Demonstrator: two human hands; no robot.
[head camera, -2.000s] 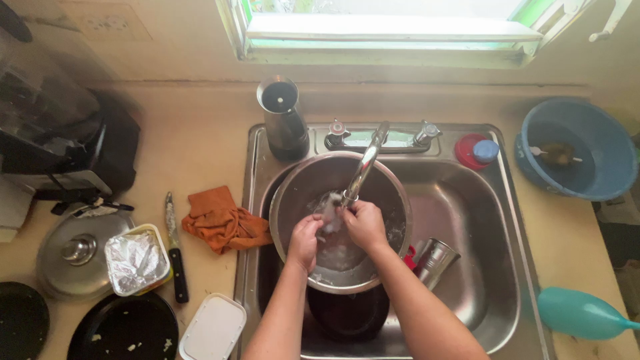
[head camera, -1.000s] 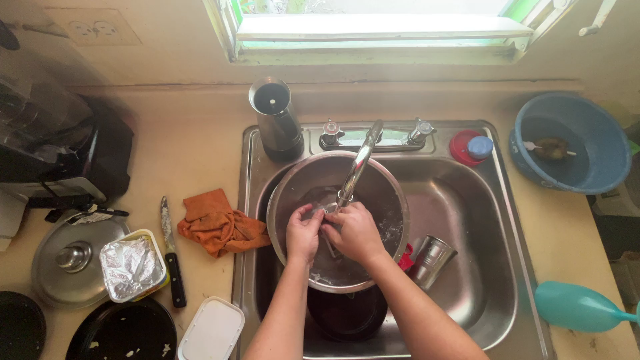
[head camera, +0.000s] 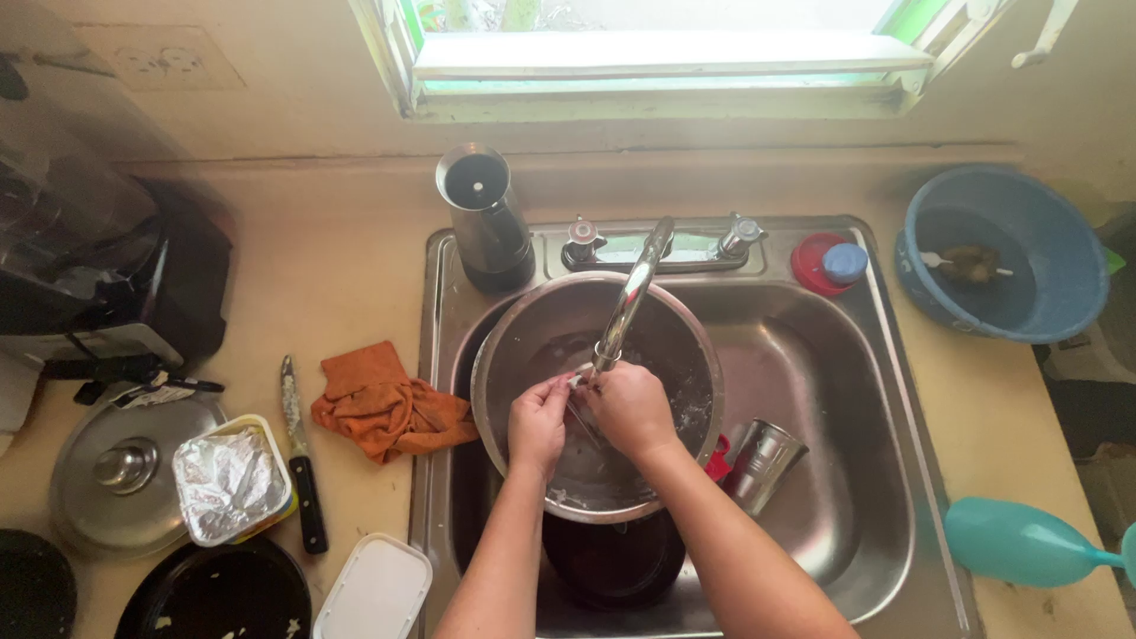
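A large metal bowl (head camera: 701, 355) sits over the left basin of the steel sink, under the curved faucet (head camera: 635, 297). Both my hands are above the bowl, just below the spout. My left hand (head camera: 539, 426) pinches a small whitish piece (head camera: 574, 381) between thumb and fingertips. My right hand (head camera: 632, 410) is close beside it, its fingers curled at the same spot; the spout and the hand's own back partly hide what they grip. Something thin, perhaps water or a strip, shows below the fingers. Whitish bits and some water lie in the bowl.
Left of the sink are an orange cloth (head camera: 382, 404), a knife (head camera: 304, 479), a foil-covered tub (head camera: 232, 484), a pot lid (head camera: 80, 497) and a white lid (head camera: 377, 586). A metal cup (head camera: 765, 466) lies in the right basin. A blue basin (head camera: 1047, 240) and a teal goblet (head camera: 1021, 541) stand right.
My hands have come up from lower in the bowl, where they were two seconds ago, and are now close together at the spout.
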